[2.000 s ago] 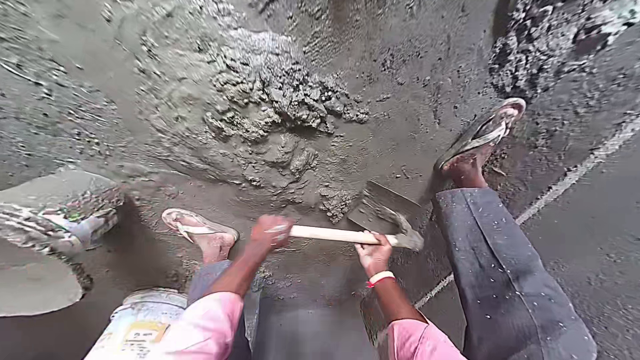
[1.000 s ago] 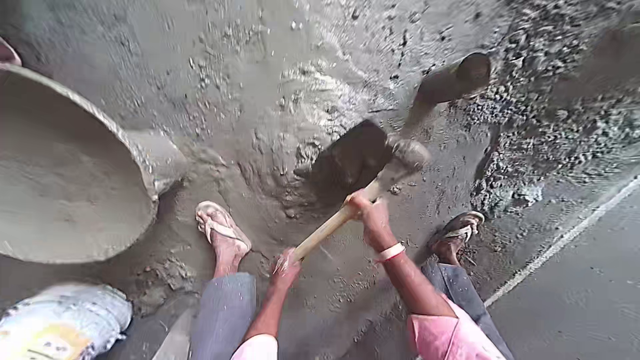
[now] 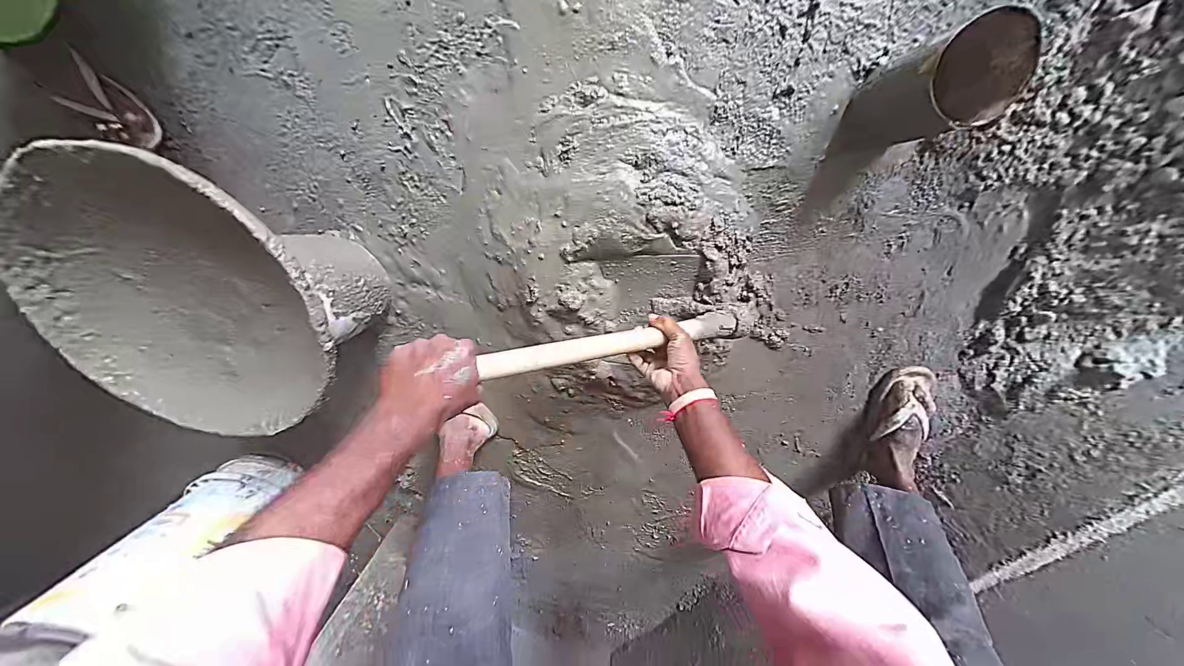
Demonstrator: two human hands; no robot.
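My left hand (image 3: 431, 377), smeared with grey mortar, is closed round the rear end of a pale wooden hoe handle (image 3: 564, 354). Nearer the head, my right hand (image 3: 671, 359) grips the same handle, palm partly turned up, with a band on its wrist. The hoe's metal socket (image 3: 717, 324) is coated in mortar, and its blade (image 3: 647, 277) lies in the wet mortar (image 3: 638, 176), partly hidden by it.
At the left a mortar-coated pan (image 3: 157, 296) leans against a round grey object (image 3: 342, 277). A paint-stained bucket (image 3: 176, 527) stands below it. An upright pipe-like cylinder (image 3: 934, 83) is at the upper right, beside rough mortar (image 3: 1091, 240). My sandalled feet flank the work.
The hoe has come back toward my feet from farther out, and its handle now lies nearly level across the view. Both hands have stayed on it. The view has shifted.
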